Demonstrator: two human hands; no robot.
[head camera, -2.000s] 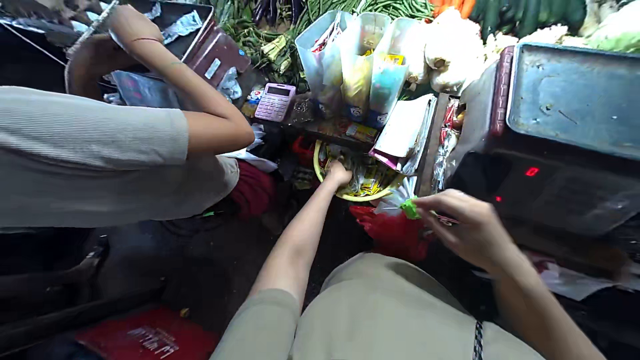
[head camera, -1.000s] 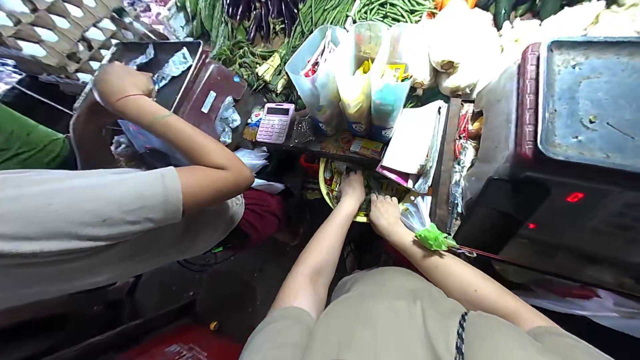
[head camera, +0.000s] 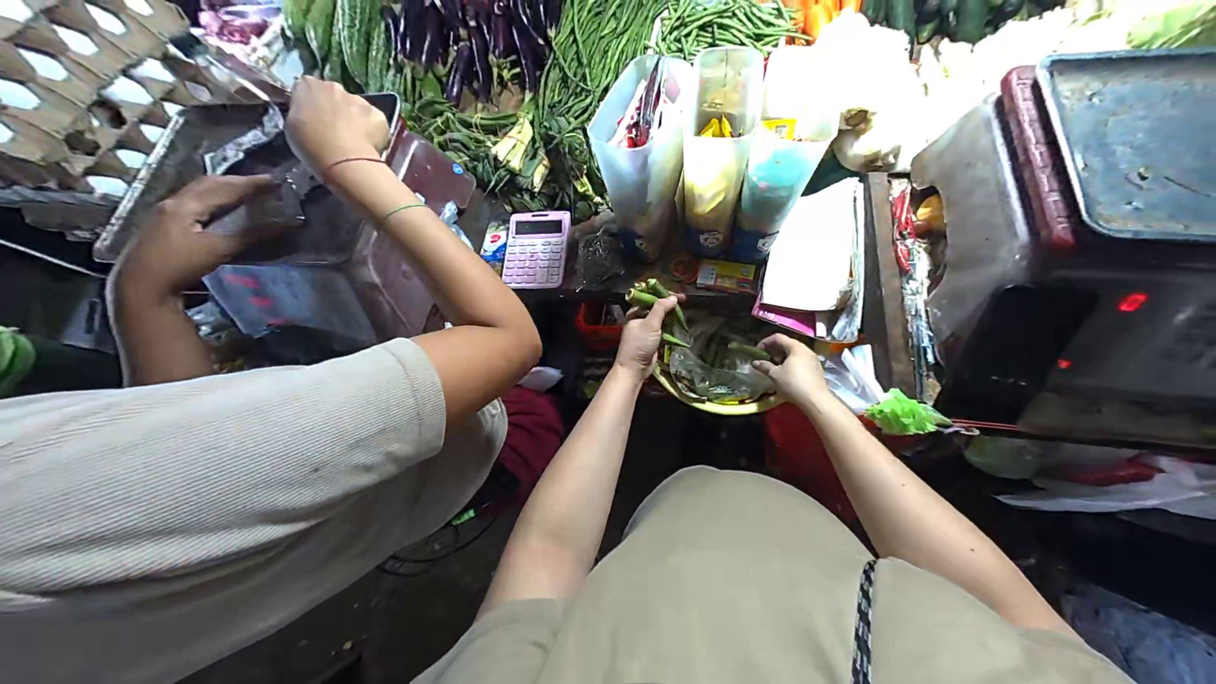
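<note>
My left hand (head camera: 647, 332) holds several green vegetable pods (head camera: 654, 296), probably okra, upright at the left side of a yellow basket (head camera: 731, 408). A clear plastic bag (head camera: 708, 366) with green contents lies in the basket, between my hands. My right hand (head camera: 790, 366) is at the basket's right side, its thumb and fingers pinched on the bag's edge or a green piece; which one cannot be told. Just right of that wrist hang white plastic bags (head camera: 853, 380) and a bright green plastic bundle (head camera: 904, 414).
At left, a co-worker's arm (head camera: 456, 275) reaches over an open metal box (head camera: 157, 180). Beyond the basket stand a pink calculator (head camera: 537, 251), tall plastic holders (head camera: 646, 180) and a notebook (head camera: 812, 249). A digital scale (head camera: 1121, 332) stands at right; eggplants (head camera: 470, 47) lie behind.
My left hand has risen from inside the basket with green pods in it. A clear plastic bag now shows between my hands. The co-worker's second hand has come into view at the box.
</note>
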